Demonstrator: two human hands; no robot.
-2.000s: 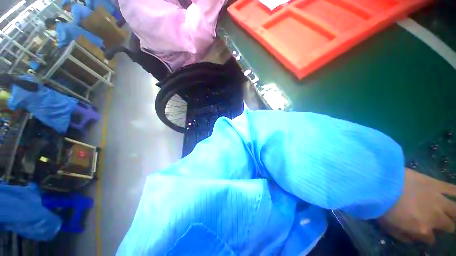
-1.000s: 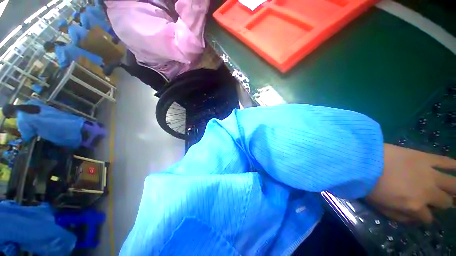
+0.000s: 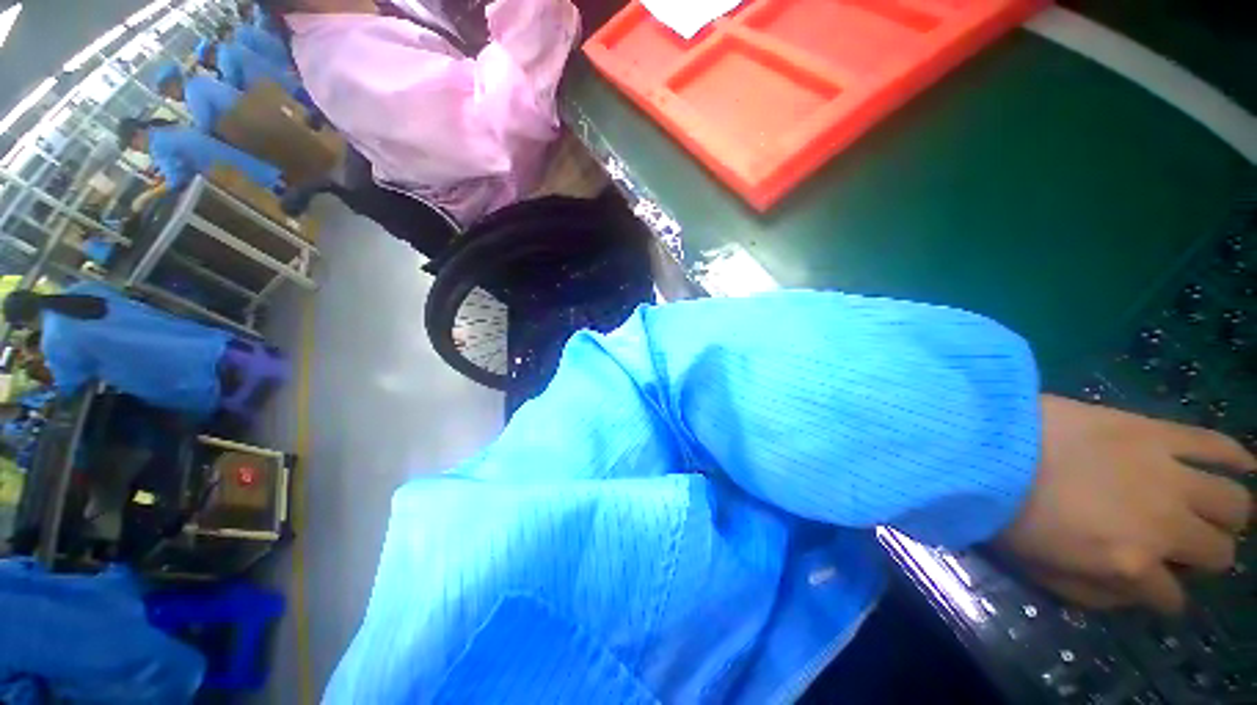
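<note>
My left hand (image 3: 1117,503) reaches from a bright blue smock sleeve (image 3: 855,413) at the right of the picture. It lies low over a dark, clear pocketed tray (image 3: 1192,344) with many small glinting spots. Its fingers are bent and slightly apart. The foremost fingertips are close to the picture's right edge, and the thumb cannot be made out, so whether they pinch a small part is unclear. The tray runs out of the picture at the right. My right hand is not in view.
A red compartment bin (image 3: 772,103) with a white paper (image 3: 689,11) lies on the green mat (image 3: 937,221) at the top. A person in a pink smock (image 3: 441,103) sits beyond the bench edge. A black spoked wheel (image 3: 476,331) is below. Other people and racks are at the far left.
Since two seconds ago the view has shifted, so bin, sleeve and hand appear further left and more tray shows. The fingers look more bent than before.
</note>
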